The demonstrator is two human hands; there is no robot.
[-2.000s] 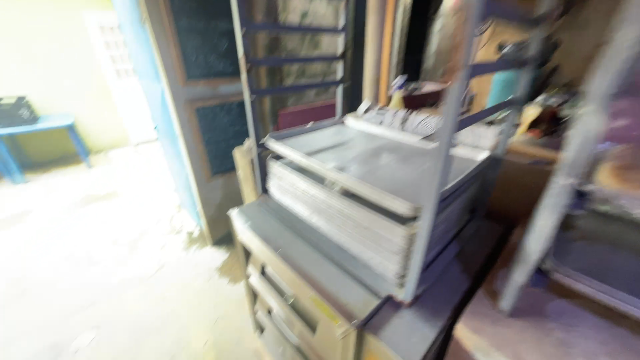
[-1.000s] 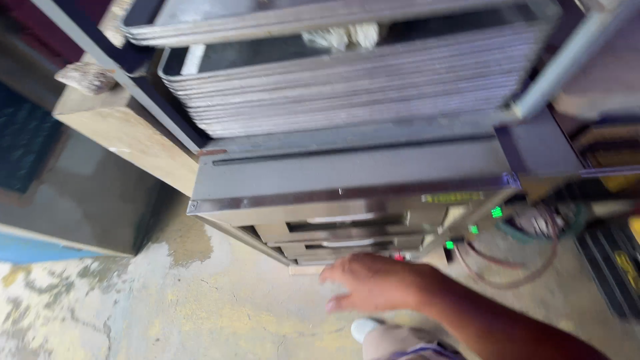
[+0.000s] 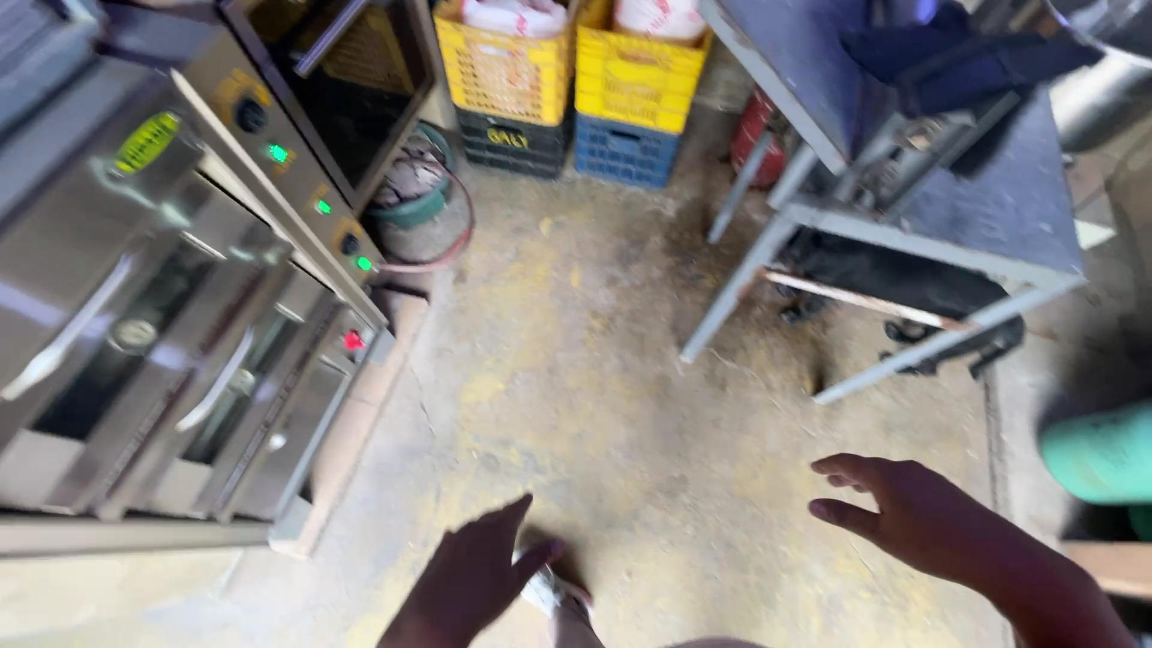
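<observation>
My left hand (image 3: pixel 472 576) hangs at the bottom centre above the concrete floor, thumb and fingers apart, with nothing in it. Lower right, my right hand (image 3: pixel 886 508) is held out over the floor, also empty, its thumb spread from the fingers. Neither touches anything. On the left stands a steel deck oven (image 3: pixel 135 315) with two long door handles and a control panel (image 3: pixel 301 180) showing green lit displays. A shoe (image 3: pixel 544 589) on my foot shows beside my left hand.
Yellow crates (image 3: pixel 504 72) sit on darker crates at the back, beside a green basin (image 3: pixel 414 207). A metal table (image 3: pixel 954 198) with angled legs stands at upper right; a black animal (image 3: pixel 900 274), possibly a dog, lies beneath. A green cylinder (image 3: pixel 1102 454) is at the right edge.
The view has swung widely from the rack of stacked trays to the oven's side and floor. Both hands are now in view; one second ago only one was.
</observation>
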